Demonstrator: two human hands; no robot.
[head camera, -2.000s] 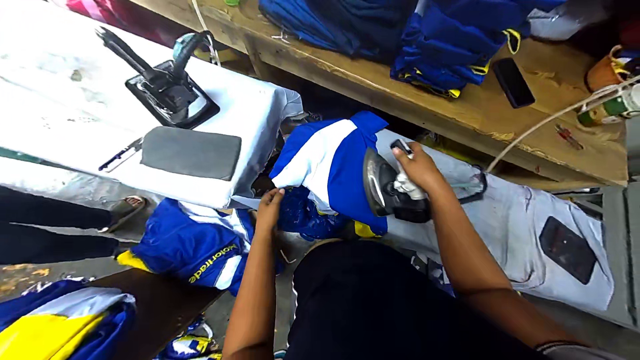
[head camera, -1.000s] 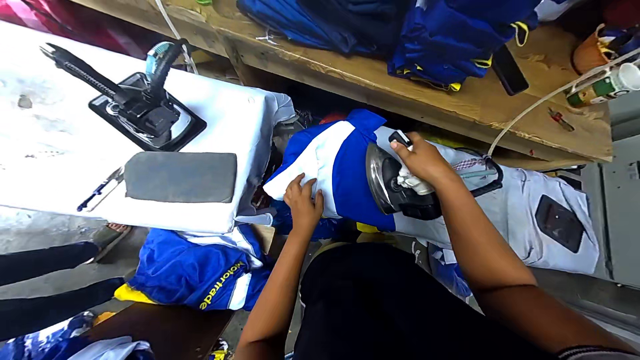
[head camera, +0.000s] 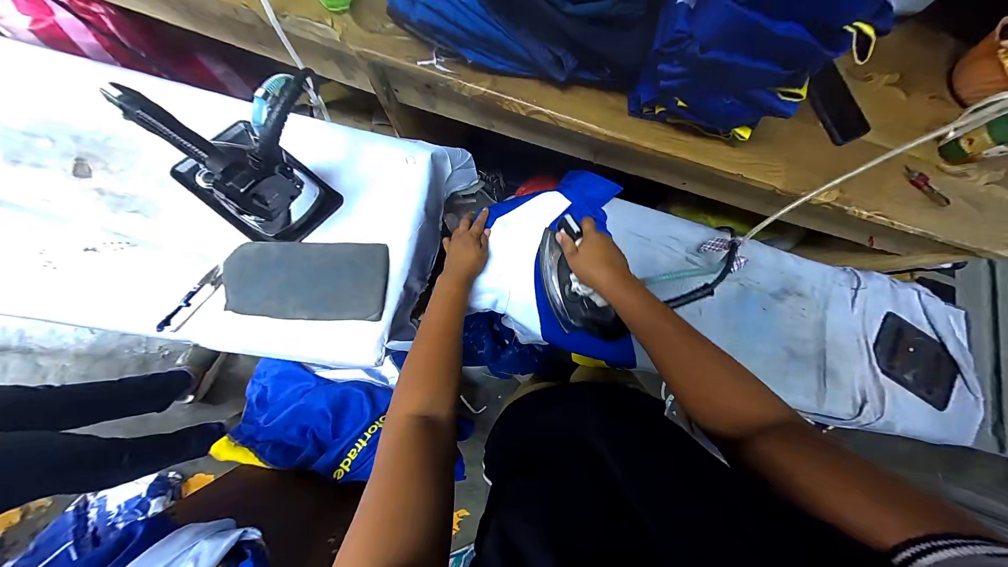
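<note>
A blue and white garment lies over the near-left end of a narrow cloth-covered ironing board. My right hand grips the handle of a clothes iron, whose soleplate rests on the garment's blue part. A hose and a cord run from the iron to the right. My left hand lies with fingers spread on the garment's white left edge, touching it. Part of the garment hangs below the board.
On the white-covered table at left are a second iron, a grey pad and a thin tool. A dark plate lies on the board's right end. Behind runs a wooden shelf with blue garments and a phone. Another person's legs stand at lower left.
My left hand has moved up along the garment's left edge, and its fingers are now spread flat. The iron has moved left on the garment, from the blue part toward the white panel.
</note>
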